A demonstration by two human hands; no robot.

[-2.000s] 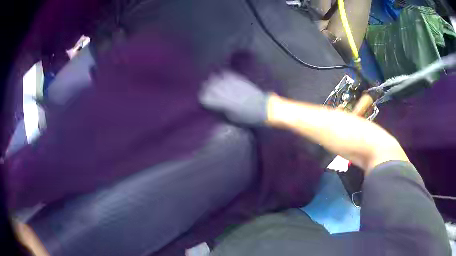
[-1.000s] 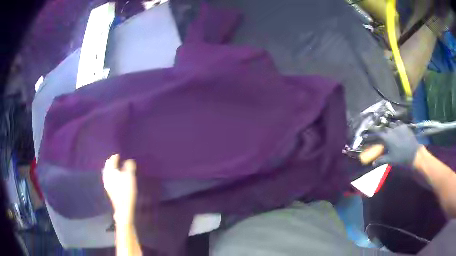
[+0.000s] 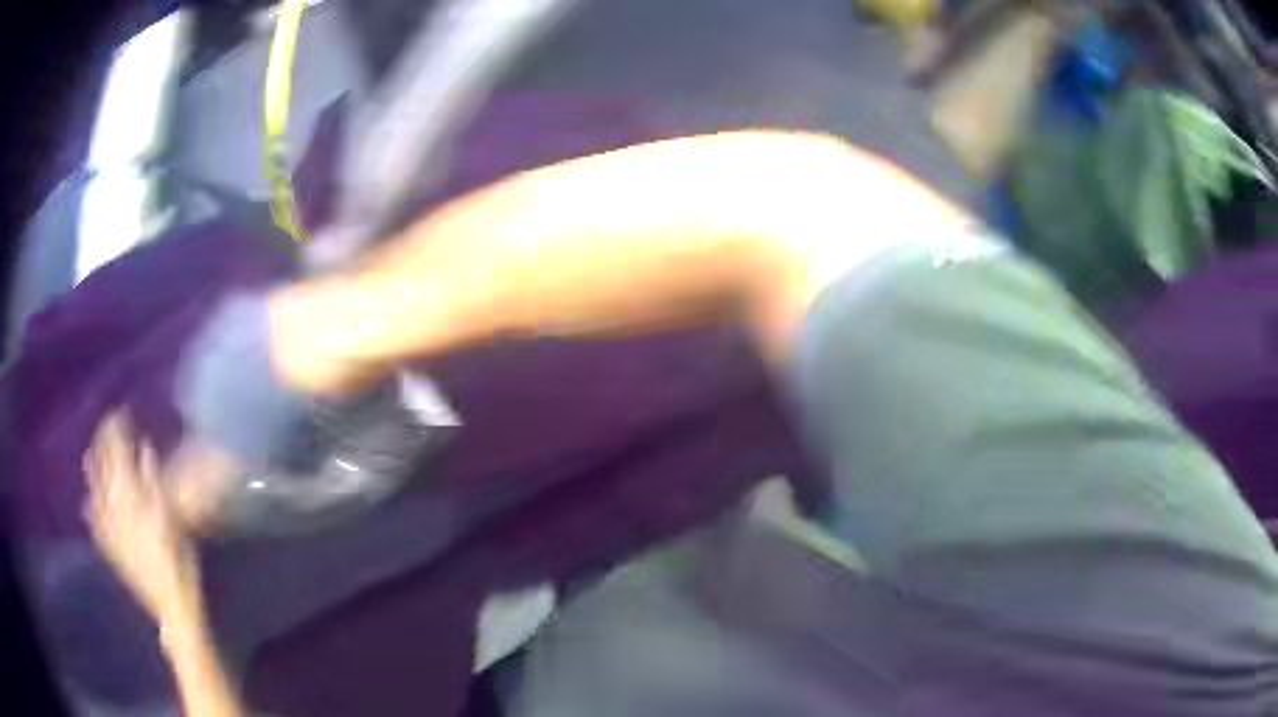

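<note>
The purple garment (image 3: 561, 406) lies spread across the padded table, with its folds running toward the lower left. My right hand (image 3: 245, 378), in a grey glove, is shut on the steam iron's handle at the left. The silver iron (image 3: 337, 462) is blurred and sits on or just above the cloth; which cannot be told. My left hand (image 3: 133, 511), bare, is at the far left beside the iron, on the garment, blurred. Whether its fingers grip cloth is not clear.
A yellow hose (image 3: 280, 126) and a whitish steam hose (image 3: 435, 98) run up from the iron. A white strip (image 3: 126, 154) is at the upper left. Green sheeting (image 3: 1121, 182) is at the upper right. More purple cloth (image 3: 1212, 364) lies at the right edge.
My right hand has swung from the table's right side to the far left, bringing the iron and its hoses over the garment. My left hand appears farther left in the view.
</note>
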